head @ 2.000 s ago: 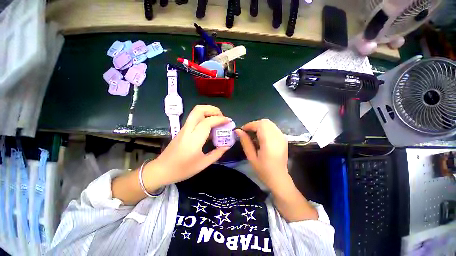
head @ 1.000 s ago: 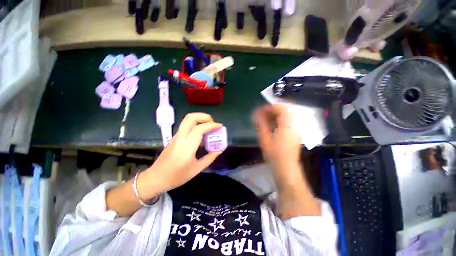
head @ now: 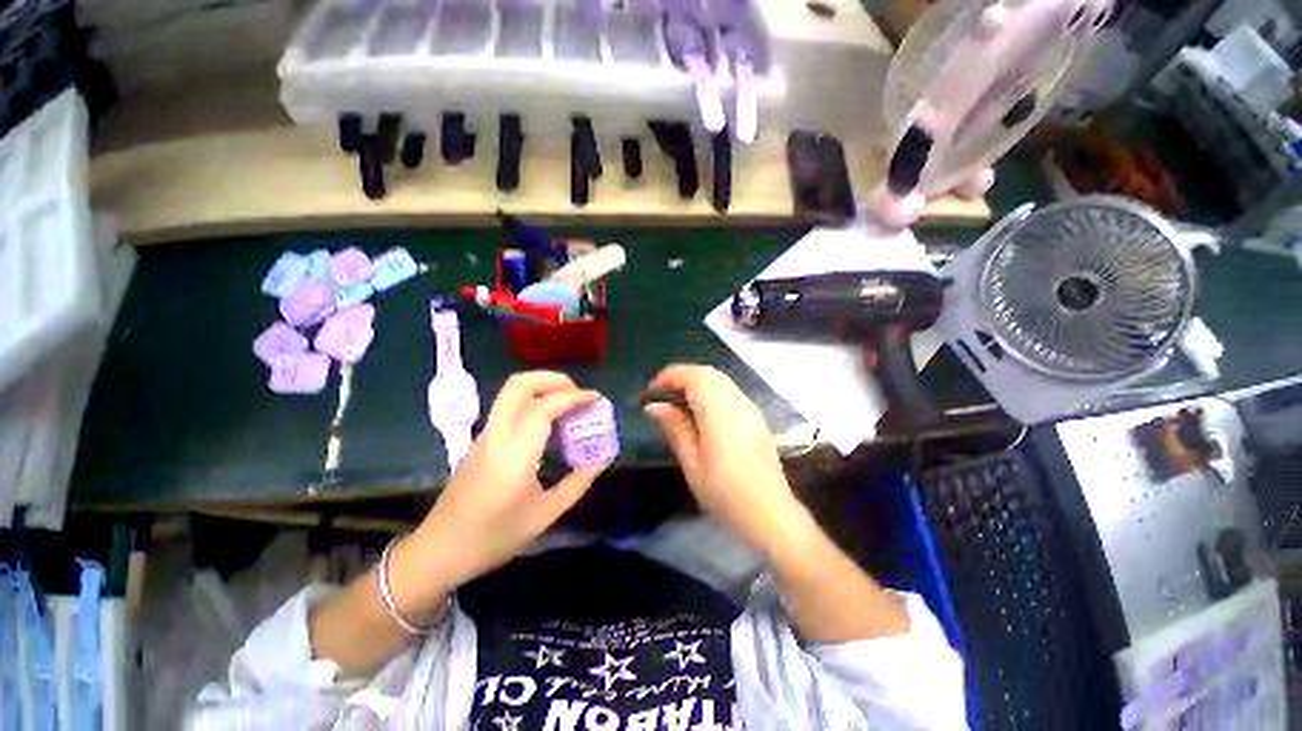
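My left hand [head: 500, 454] holds a purple watch card [head: 588, 433] by its edge, between thumb and fingers, with the printed face up. My right hand [head: 714, 436] is a short way to the right of the card, fingertips pinched on a small dark hand tool [head: 661, 397] that is mostly hidden. A pale purple digital wristwatch [head: 453, 396] lies lengthwise on the green bench, left of my left hand. Loose purple and light blue watch cards [head: 307, 301] lie in a pile at the back left.
A red tool basket [head: 557, 340] stands behind my hands. A black heat gun [head: 843, 304] lies on white paper [head: 800, 379] at right, beside a grey fan [head: 1078, 293]. A watch tray [head: 471, 57] is on the ledge ahead. A keyboard [head: 1021, 571] is at lower right.
My right hand, blurred and farther from the card one second ago, is now nearer it. The view has tilted up, showing the tray ahead. My left hand still holds the card.
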